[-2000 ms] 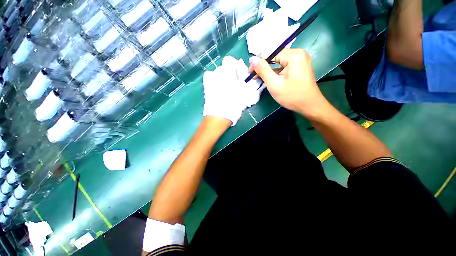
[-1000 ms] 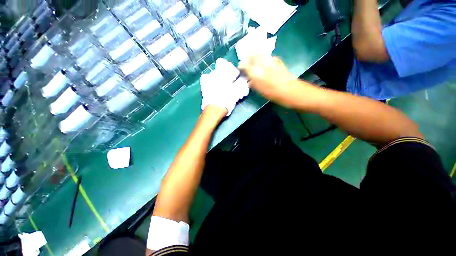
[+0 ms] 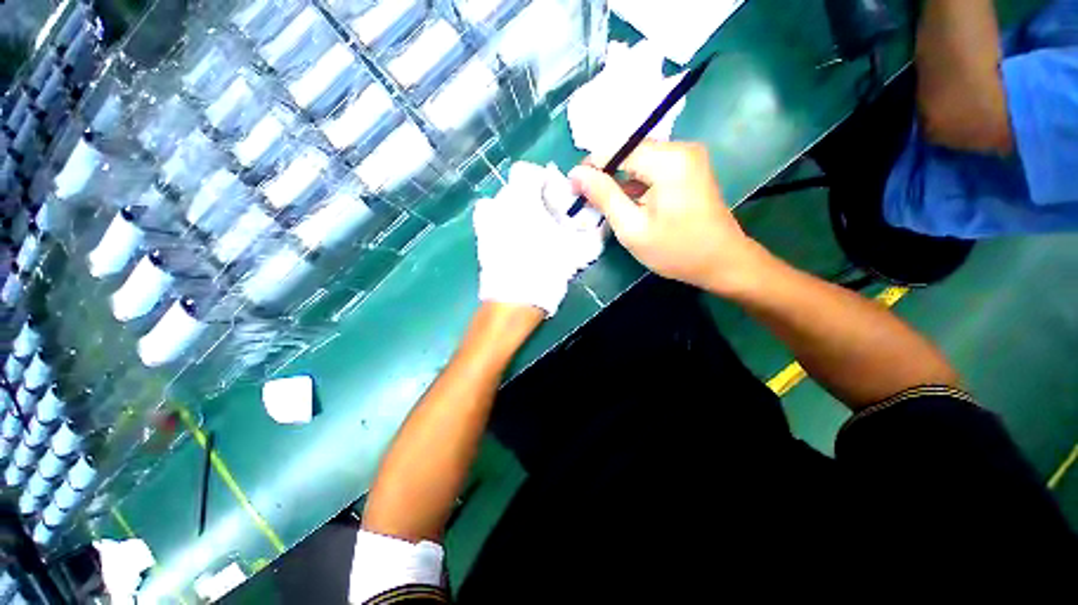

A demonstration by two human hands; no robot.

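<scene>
My left hand (image 3: 528, 242), in a white glove, is over the bench's front edge, its fingers curled around a small white housing (image 3: 556, 196) that is mostly hidden and hard to tell from the glove. My bare right hand (image 3: 676, 213) holds a thin black stick tool (image 3: 656, 115) like a pen. The tool slants down to the left and its lower tip is at the housing in the gloved hand. A white wiping cloth (image 3: 615, 101) lies on the bench just beyond my hands.
Clear trays with rows of white units (image 3: 394, 158) cover the bench beyond. A white pad (image 3: 289, 399) and a second dark stick (image 3: 206, 482) lie at left. White sheets (image 3: 680, 21) are at the top. A person's arm in a blue sleeve (image 3: 969, 148) is at right, near a black stool (image 3: 869, 236).
My right hand has turned since one second ago, and the black stick now shows clearly with its tip at the gloved hand. The view has shifted slightly; the gloved hand stays in nearly the same place.
</scene>
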